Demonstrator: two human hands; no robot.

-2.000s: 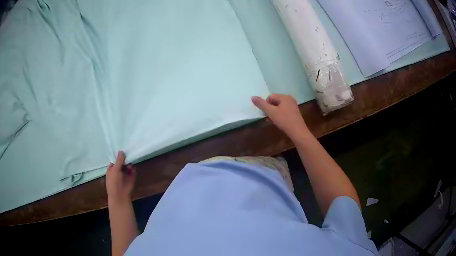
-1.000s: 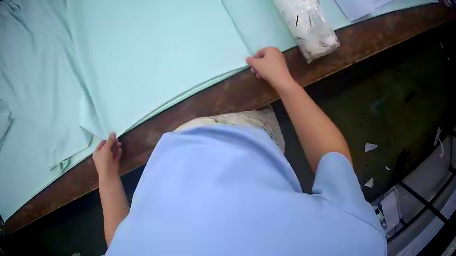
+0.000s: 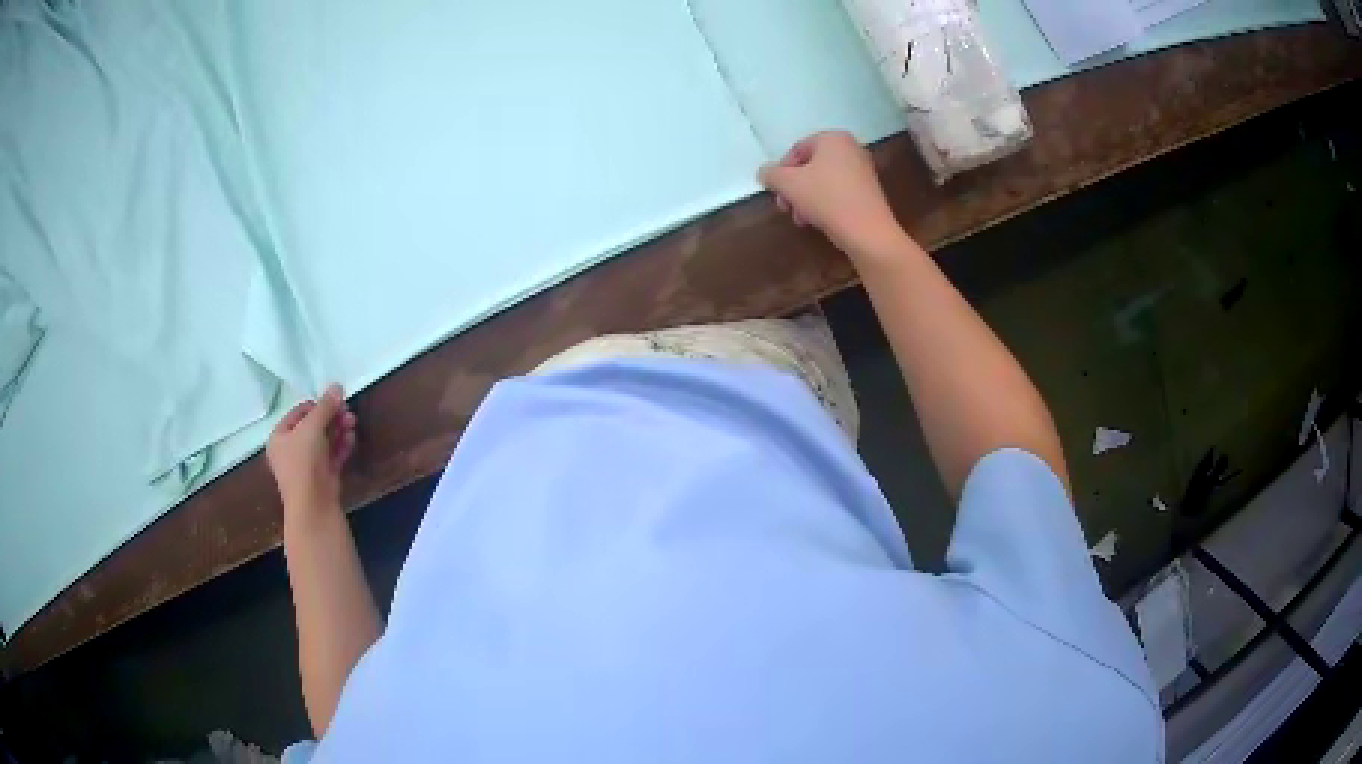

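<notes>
Pale mint green fabric point(image 3: 493, 135) covers the table, its near edge running along the wooden rim. My left hand point(image 3: 311, 436) pinches the fabric edge at the lower left, where loose folds gather. My right hand point(image 3: 829, 187) pinches the corner of the upper ply at the right. The ply's end runs up and away from that hand, with more green fabric beyond it. Between my hands the edge lies nearly straight and flat along the layer below. The fingertips partly hide the pinched cloth.
A plastic-wrapped white roll point(image 3: 956, 97) lies right of my right hand, its end over the brown table edge point(image 3: 1135, 127). Pale lilac paper point(image 3: 1087, 23) is at the top right. Scraps lie on the dark green floor near a rack point(image 3: 1270, 612).
The upper ply's edge, raised and bowed between my hands before, now lies down along the layer below. The view has shifted, so table and roll sit higher. Both hands keep their pinch.
</notes>
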